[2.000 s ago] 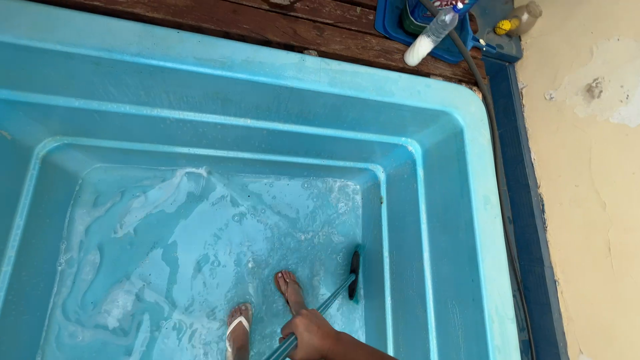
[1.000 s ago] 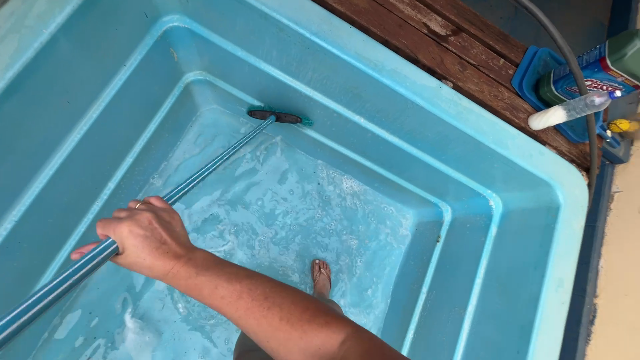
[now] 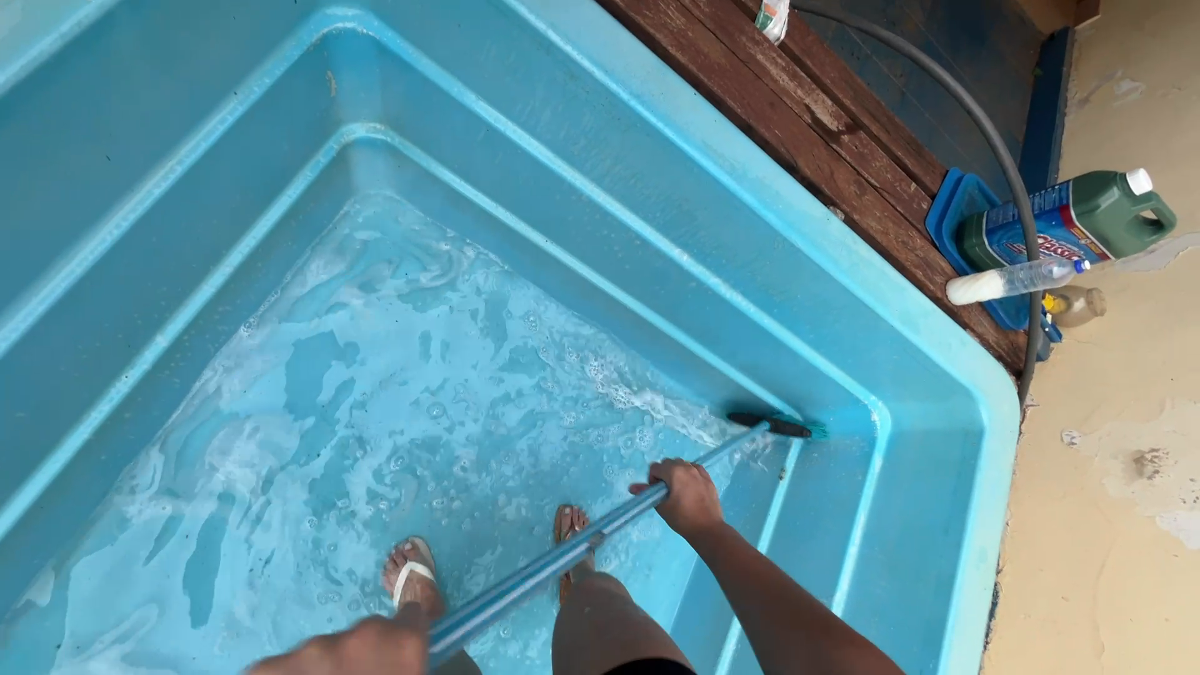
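My right hand (image 3: 687, 497) grips the middle of a blue striped broom handle (image 3: 562, 555). Around the near end of the same handle, at the bottom edge of the view, my left hand (image 3: 361, 649) is closed; part of it is cut off. The broom's dark head with teal bristles (image 3: 771, 424) rests against the lower wall of a light blue molded pool (image 3: 609, 192), near its right corner. Foamy water (image 3: 450, 375) covers the pool floor. My feet stand in it in flip-flops, one with a white strap (image 3: 412, 572).
Stepped ledges line the pool walls. Beyond the rim lie worn wooden boards (image 3: 816, 122), a grey hose (image 3: 975, 98), a blue tray (image 3: 945, 211) with a green jug (image 3: 1087, 220), and a clear bottle (image 3: 1017, 279) of white contents. A peeling cream wall (image 3: 1106, 450) stands right.
The broom head has moved from the pool's far corner along the wall to the right corner. Both hands now show on the handle; one second ago only one hand was in view. The view has shifted.
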